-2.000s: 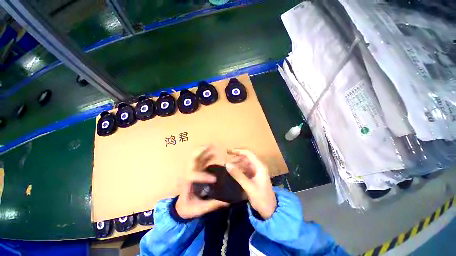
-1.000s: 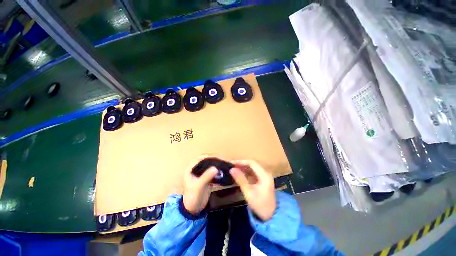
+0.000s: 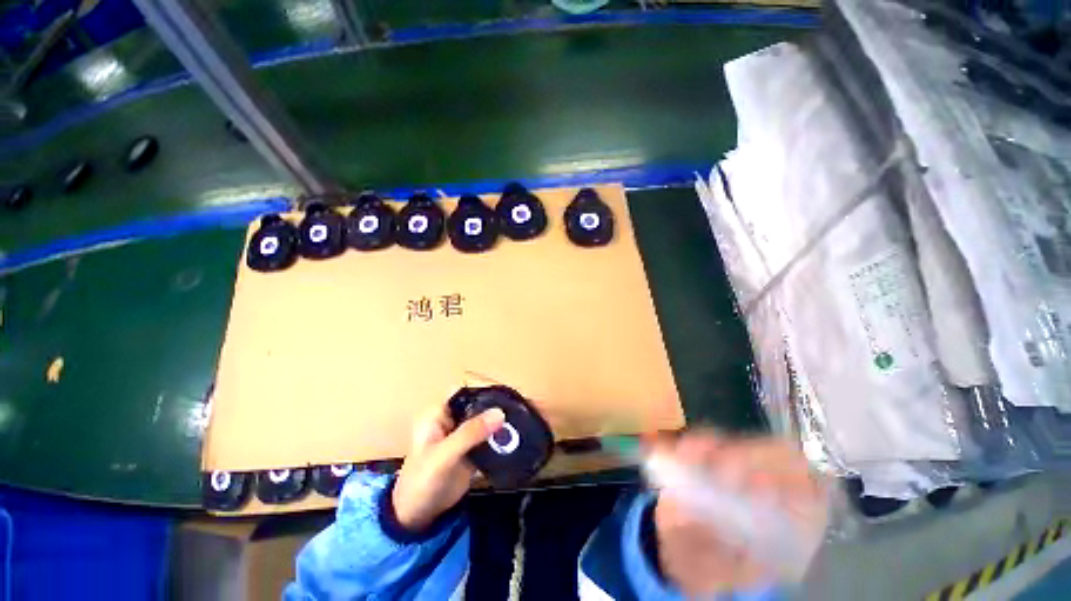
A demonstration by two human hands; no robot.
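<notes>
My left hand (image 3: 442,460) holds a black rounded unit (image 3: 523,452) with a white ring at its centre, above the near edge of the tan cardboard (image 3: 341,376). The thumb lies on its face beside the ring. My right hand (image 3: 734,505), blurred, holds a white glue bottle (image 3: 728,507), with its thin green tip pointing left toward the unit. The tip and the unit are apart. Several finished units (image 3: 419,223) with white centres stand in a row along the far edge of the cardboard.
Near-edge units (image 3: 280,483) lie at the cardboard's near left. A stack wrapped in plastic bags (image 3: 869,282) stands at right, with a pale strap across it. A metal post (image 3: 241,100) rises at upper left. A blue bin (image 3: 88,558) is at lower left. Black parts lie on the far green belt (image 3: 470,112).
My right hand has left the unit and moved right; it now holds the glue bottle, which earlier lay right of the cardboard. My left hand alone holds the unit, its ringed face now showing.
</notes>
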